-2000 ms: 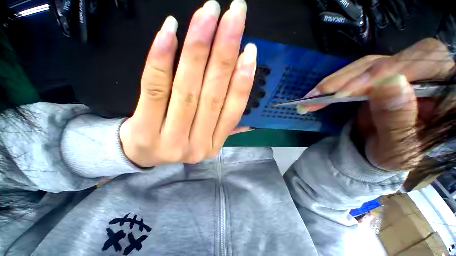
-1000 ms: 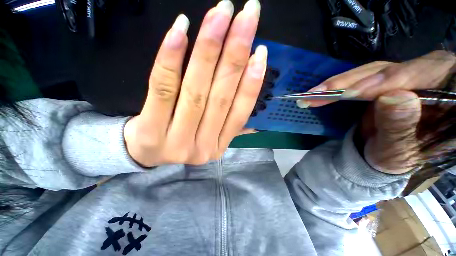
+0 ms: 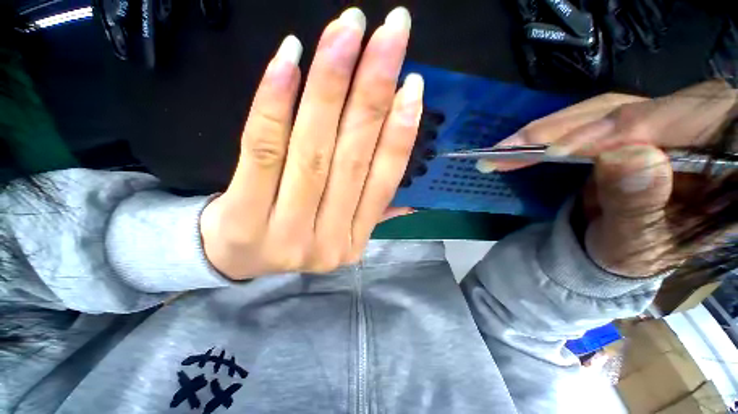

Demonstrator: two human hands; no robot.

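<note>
My left hand (image 3: pixel 311 162) is back up, its fingers straight and close together, over the left end of the blue sheet (image 3: pixel 534 101). Its thumb is mostly hidden; whether it grips anything cannot be seen. Dark rounded pieces (image 3: pixel 427 149) show beside its fingers, and rows of small dark marks lie to their right. My right hand (image 3: pixel 623 141) is shut on the silver tweezers (image 3: pixel 518 151). Their tip points left, over or against the sheet beside the rounded pieces. Contact is unclear.
Black plastic parts with white lettering (image 3: pixel 560 32) lie at the upper right, others (image 3: pixel 133 28) at the upper left, on the black mat (image 3: pixel 182 105). A green bench edge (image 3: pixel 453 225) runs in front of me. Cardboard boxes (image 3: pixel 659 364) are at the lower right.
The tweezer tip has moved left and slightly up from the rows of marks to beside the rounded pieces. My left hand has shifted slightly.
</note>
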